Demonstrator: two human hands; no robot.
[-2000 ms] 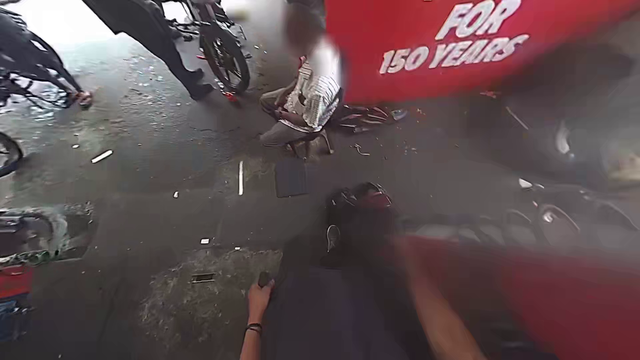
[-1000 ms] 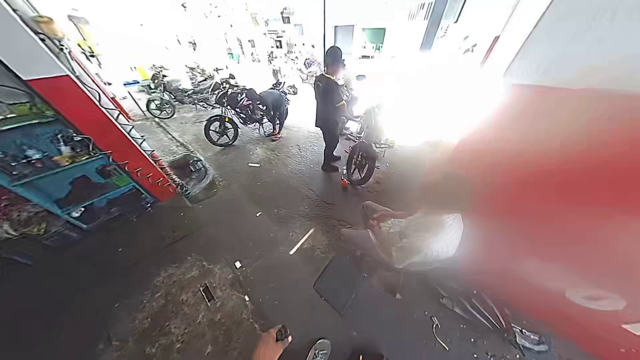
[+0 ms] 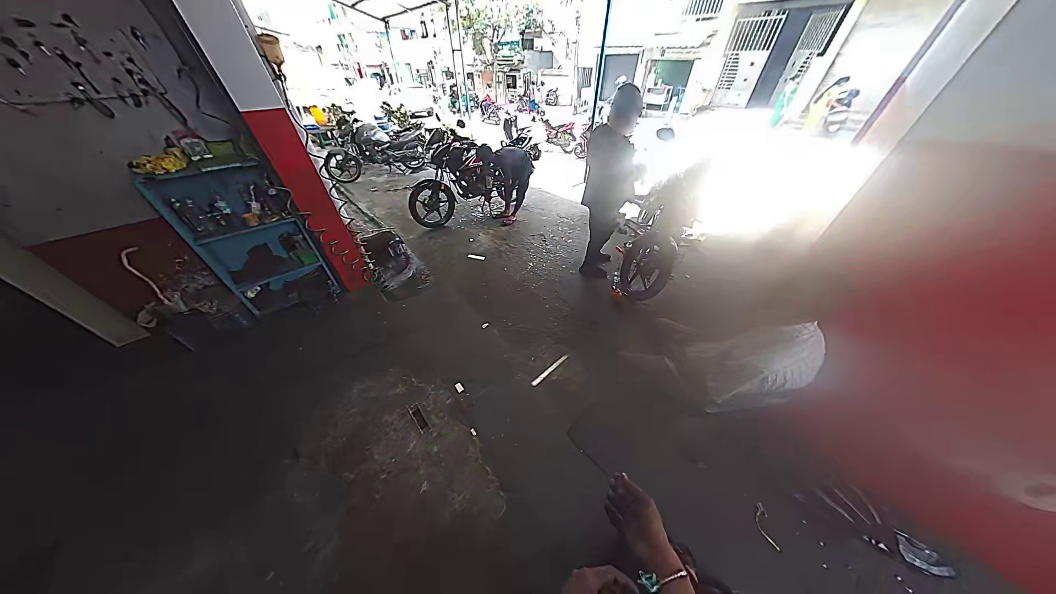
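Note:
A hand with a beaded bracelet at its wrist, apparently my right hand (image 3: 637, 513), reaches in from the bottom, right of centre. Its fingers are close together over the dark floor, and whether they hold anything is unclear. Just left of it, at the lower edge, shows part of what looks like my left hand (image 3: 598, 579), mostly cut off by the frame. A dark flat mat or panel (image 3: 623, 437) lies faintly visible beyond the fingertips. Further off is a long white strip (image 3: 549, 370) on the floor.
One person (image 3: 608, 173) stands beside a motorcycle (image 3: 649, 260); another (image 3: 513, 177) bends at a black motorcycle (image 3: 462, 173). A blurred seated person (image 3: 771, 363) is at right. Blue shelves (image 3: 239, 233) stand left. A red blur covers the right side. Loose parts (image 3: 920, 551) lie lower right.
The view has swung up and across from the floor towards the street. The hand that held a small dark object at the lower edge is no longer plainly seen with it.

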